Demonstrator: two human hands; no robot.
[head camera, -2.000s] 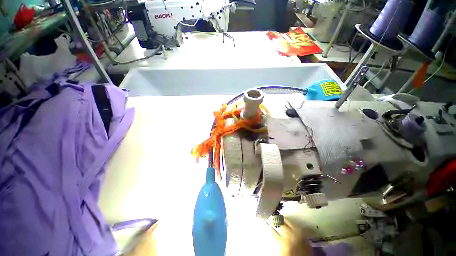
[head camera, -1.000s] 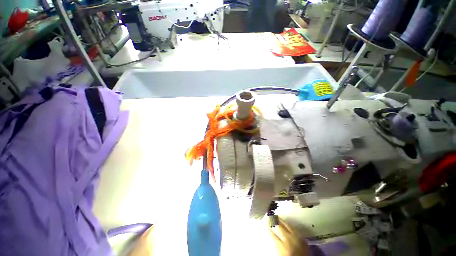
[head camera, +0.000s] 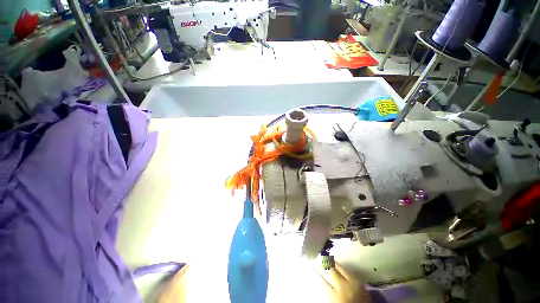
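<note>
A narrow purple strip (head camera: 158, 268) lies on the table at the bottom, its right end at my left hand (head camera: 174, 288). My left hand is cut off by the lower edge and washed out by glare. My right hand (head camera: 340, 285) is at the bottom edge, below the left end of the sewing machine head (head camera: 394, 171), partly cut off. Purple fabric (head camera: 395, 293) shows just right of it. The fingertips and the needle area are lost in glare or hidden behind the head and the blue teardrop-shaped object (head camera: 248, 260).
A large purple garment pile (head camera: 59, 195) with a black patch lies at left. Orange ties (head camera: 256, 163) hang round a pale post. A pale trough (head camera: 201, 99) is behind the table. Crumpled patterned scraps (head camera: 447, 269) lie right. Purple thread cones (head camera: 459, 23) stand upper right.
The view has shifted slightly between frames. Both hands stay at the bottom edge, with only small changes in their visible outline.
</note>
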